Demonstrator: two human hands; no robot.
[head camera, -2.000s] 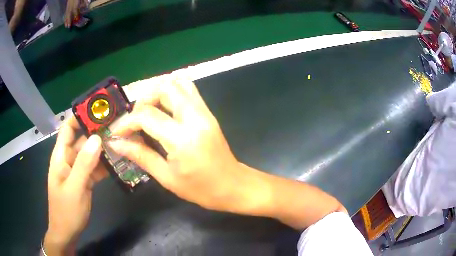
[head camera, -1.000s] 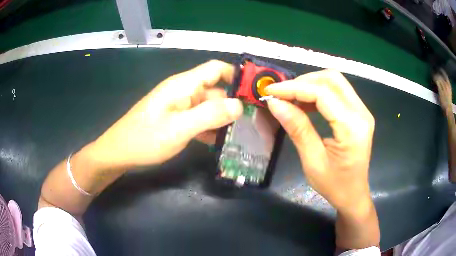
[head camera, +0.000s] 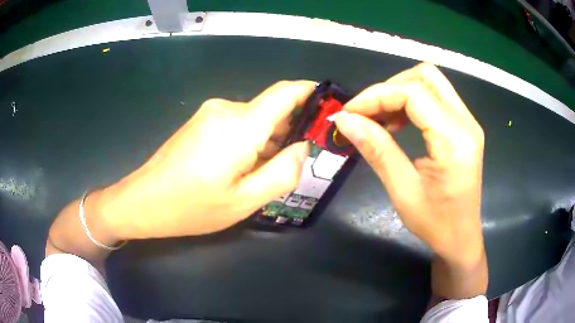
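Note:
An open black phone unit (head camera: 304, 183) is tilted above the bench, its green board and silver-white shields at the lower end. A red speaker holder (head camera: 323, 121) fills the upper end. The round loudspeaker (head camera: 335, 140) sits in it, partly hidden by my right fingers. My left hand (head camera: 208, 158) grips the phone's left side, thumb on the inner edge. My right hand (head camera: 422, 151) pinches a tiny whitish piece (head camera: 335, 117) between thumb and forefinger, over the red part. What the piece is cannot be told.
The dark green bench (head camera: 189, 271) lies under my hands. A white edge rail (head camera: 284, 26) with a grey post (head camera: 169, 12) borders the green conveyor (head camera: 410, 19). A pink fan (head camera: 17, 284) is at the lower left. Another person's pale sleeve (head camera: 542, 296) is at the lower right.
The phone now tilts further, its top leaning right. My right fingers have shifted over the red part and cover more of the loudspeaker. The tiny piece is still pinched. The view has moved since two seconds ago.

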